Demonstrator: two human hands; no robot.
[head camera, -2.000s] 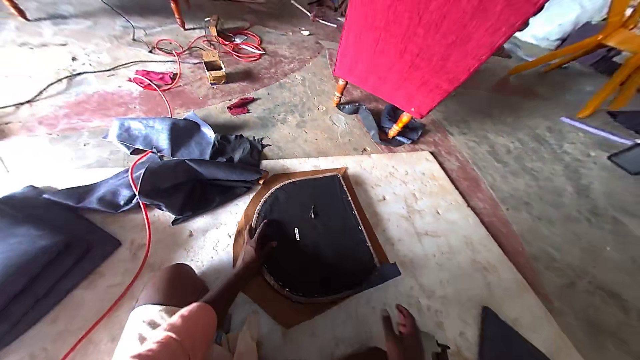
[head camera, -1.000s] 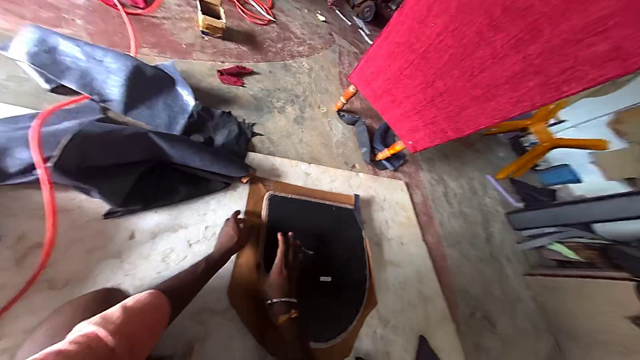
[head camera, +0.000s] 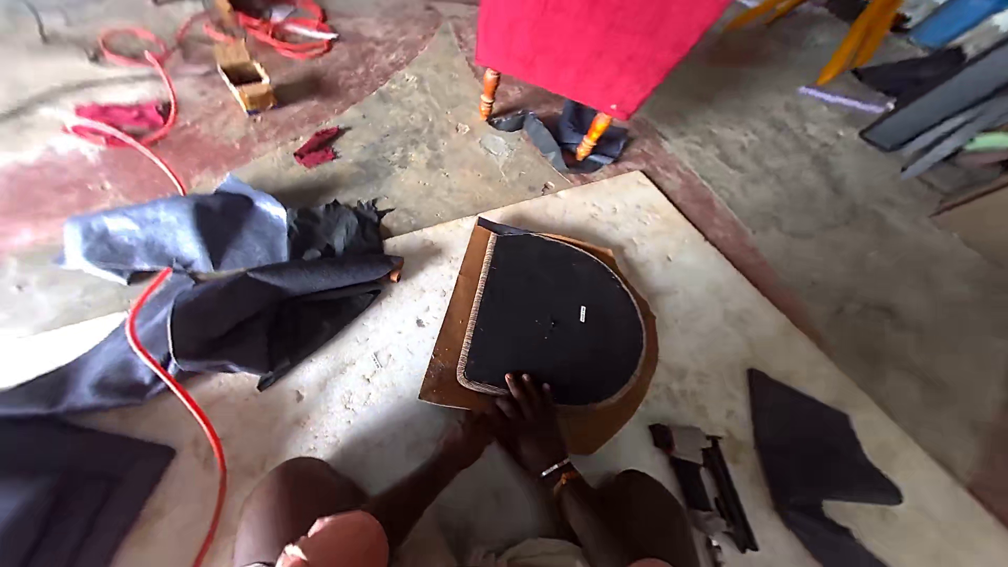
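A black rounded panel (head camera: 563, 323) with a pale stapled edge and a small white tag lies on a larger brown sheet (head camera: 453, 346) on a pale board (head camera: 346, 417). My right hand (head camera: 531, 421), with a bracelet and an orange band at the wrist, rests its fingertips on the panel's near edge. Beside it, my left hand (head camera: 470, 433) is at the brown sheet's near edge; its fingers are dark and blurred, so its grip is unclear. A pneumatic staple gun (head camera: 705, 480) appears to lie on the board to the right of my knees.
Dark fabric (head camera: 276, 315) and a red air hose (head camera: 169, 378) lie at left. A dark fabric offcut (head camera: 819, 441) lies at right. Beyond the board stand a red-covered piece of furniture (head camera: 591, 47) on turned wooden legs and a small open cardboard box (head camera: 248, 83).
The panel and brown sheet have turned, so the straight edge now faces left. My right hand has moved from the panel's face to its near edge. The view has shifted.
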